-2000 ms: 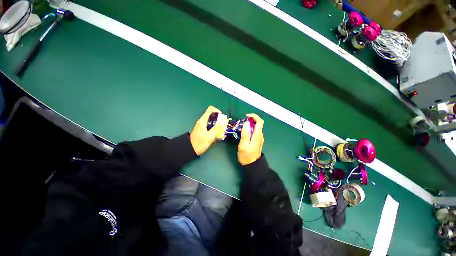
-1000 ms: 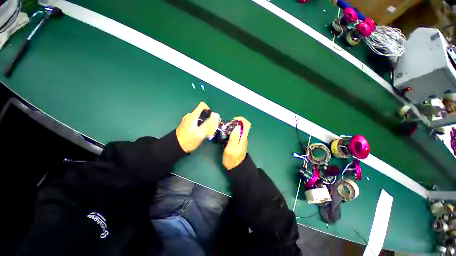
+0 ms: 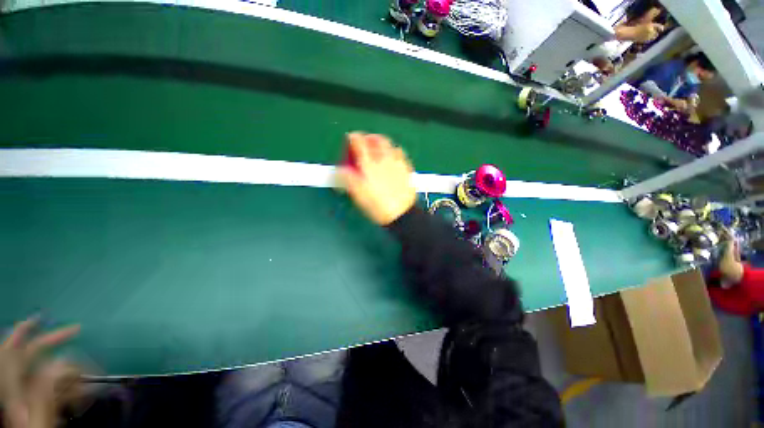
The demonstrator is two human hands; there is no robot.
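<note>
My right hand (image 3: 379,180) is blurred, held over the white edge strip with its fingers closed around a part-built unit (image 3: 353,157). Only a reddish-magenta bit of the unit shows; the hand hides the rest. My left hand (image 3: 38,376) is at the lower left by the bench edge, blurred, fingers spread, with nothing seen in it. To the right stands a unit with a magenta flared duct (image 3: 490,180) on a pale ring. A pale ring-shaped heater (image 3: 502,243), another ring (image 3: 445,211) and a small magenta piece (image 3: 503,211) lie near it, partly behind my right sleeve.
A white strip (image 3: 573,272) lies on the green bench at right. An open cardboard box (image 3: 668,334) is on the floor. Many rings (image 3: 687,227) are heaped at the far right, near a person in red. A grey machine (image 3: 553,33) and white wires (image 3: 477,17) are beyond.
The view has swung right. My hands have parted: the left has let go and dropped to the lower left; the right has moved forward over the strip. The tool has left view.
</note>
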